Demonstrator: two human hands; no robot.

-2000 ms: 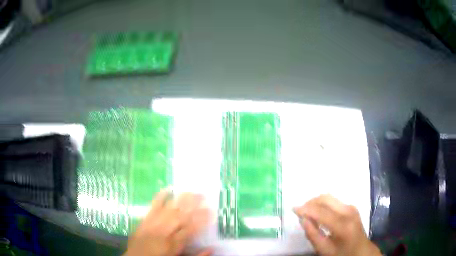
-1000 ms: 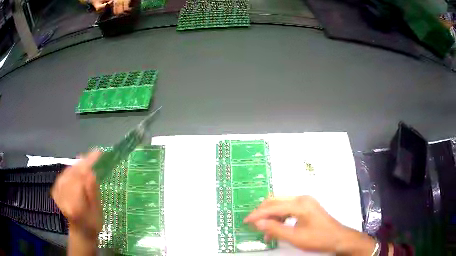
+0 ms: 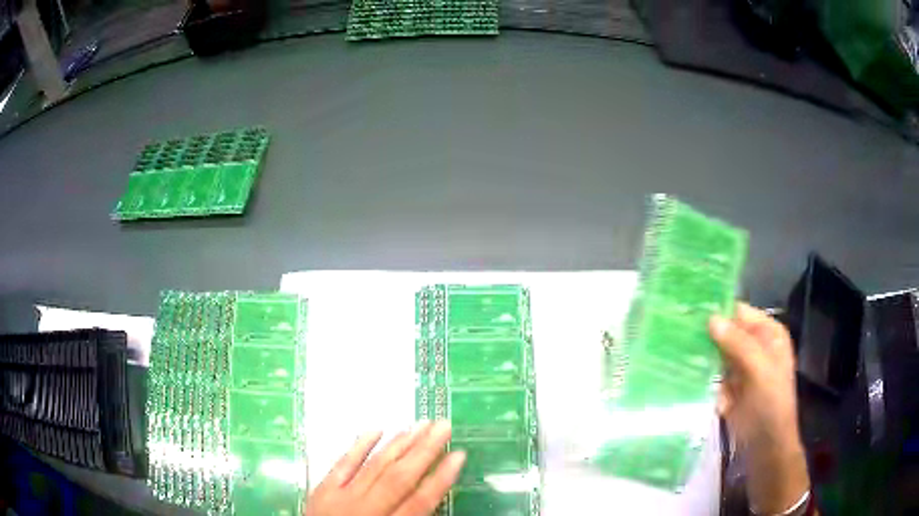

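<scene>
A green circuit board panel (image 3: 675,323) is held tilted above the right part of the white sheet by my right hand (image 3: 761,368), gripping its right long edge. Slightly fanned panels (image 3: 486,363) lie upright on the middle of the sheet. My left hand (image 3: 388,476) lies palm down, its fingertips at the left edge of those panels, fingers slightly apart. The fanned PCB stack (image 3: 267,373) lies at the left. A few gold parts (image 3: 608,343) show left of the held panel, which may hide others.
Black ribbed trays (image 3: 60,393) stand at far left. A black parts bin (image 3: 828,323) is at the right. Green panel stacks lie on the dark surface at upper left (image 3: 191,176) and at the far edge (image 3: 423,18). The white sheet (image 3: 358,343) lies under the work.
A panel was in my left hand over the left stack; now my right hand holds one at the right. My left hand has moved to the middle panels. The upper left stack has shifted left.
</scene>
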